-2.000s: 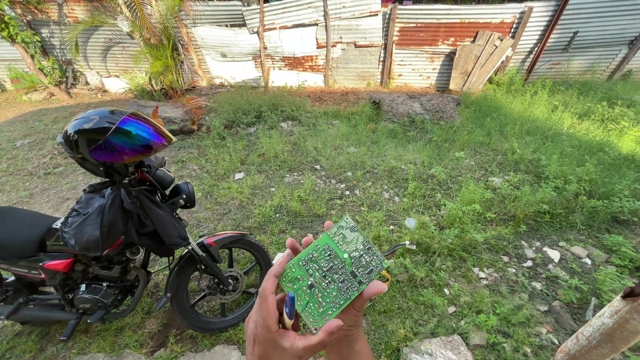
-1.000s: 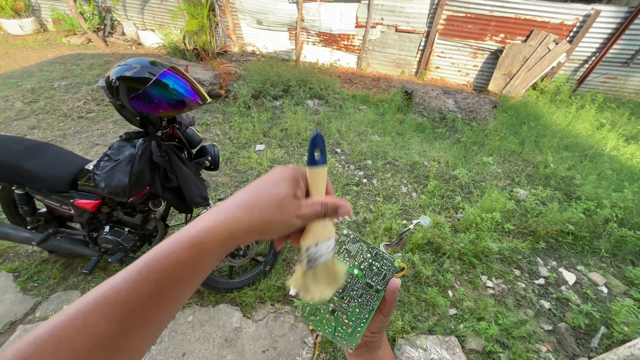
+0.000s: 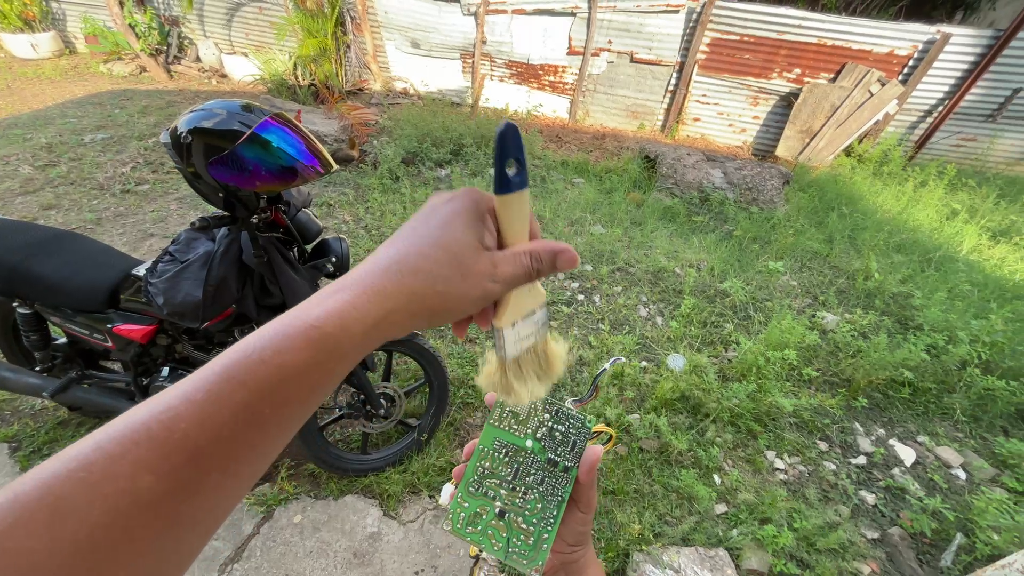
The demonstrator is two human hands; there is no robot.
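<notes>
My left hand [image 3: 480, 260] grips a flat paintbrush [image 3: 514, 216] with a pale wooden handle, a blue end and a metal ferrule. Its light bristles point down over the top edge of a green circuit board [image 3: 516, 488]; whether they touch it I cannot tell. From below, my right hand [image 3: 580, 512] holds the board tilted, solder side up, thumb along the right edge and fingertips at the left. Bundled wires [image 3: 596, 384] stick out past the board's upper right side, and yellow and black ones lie lower down. The board's underside is hidden.
A motorcycle [image 3: 120, 320] stands at left, with a black helmet [image 3: 240, 152] and a black bag [image 3: 216, 276] on it. Cracked concrete [image 3: 312, 536] lies below, with grass and stones beyond. A rusty corrugated metal fence [image 3: 800, 64] and leaning boards [image 3: 840, 116] stand behind.
Two seconds ago both hands were at the board; my left hand then came up with the brush upright. Since one second ago, the bristles have moved from over the board's face to its top edge.
</notes>
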